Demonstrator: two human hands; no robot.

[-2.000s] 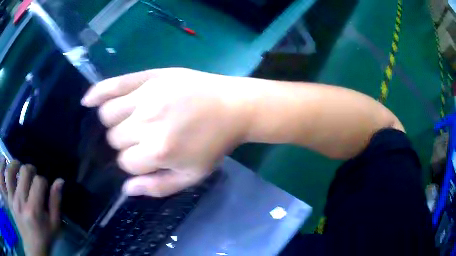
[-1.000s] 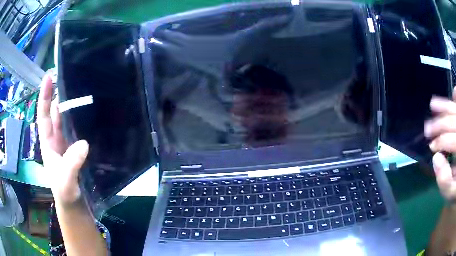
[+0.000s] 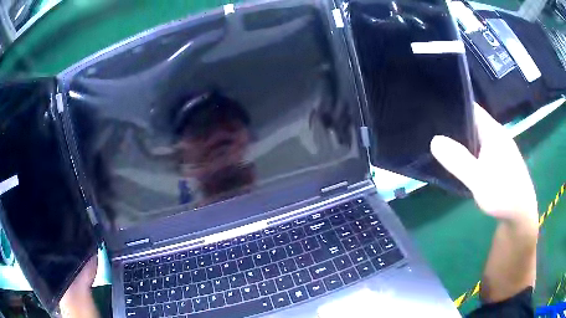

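The open laptop's main screen is dark under wrinkled glossy film and reflects a head. Its keyboard deck lies below. The left side screen and right side screen are folded out, dark, each with a white tape strip. My right hand grips the outer lower edge of the right side screen, thumb on its front, other fingers mostly hidden behind. My left hand is at the lower edge of the left side screen, mostly hidden behind it; its fingers do not show.
Black foam with device parts lies at the upper right beside the right side screen. A pale bench edge runs below it. Yellow-black floor tape shows at the far right on a green floor.
The view has turned, so the laptop appears further left and tilted. My right hand has closed on the right side screen's edge. My left hand now shows lower, mostly behind the left side screen.
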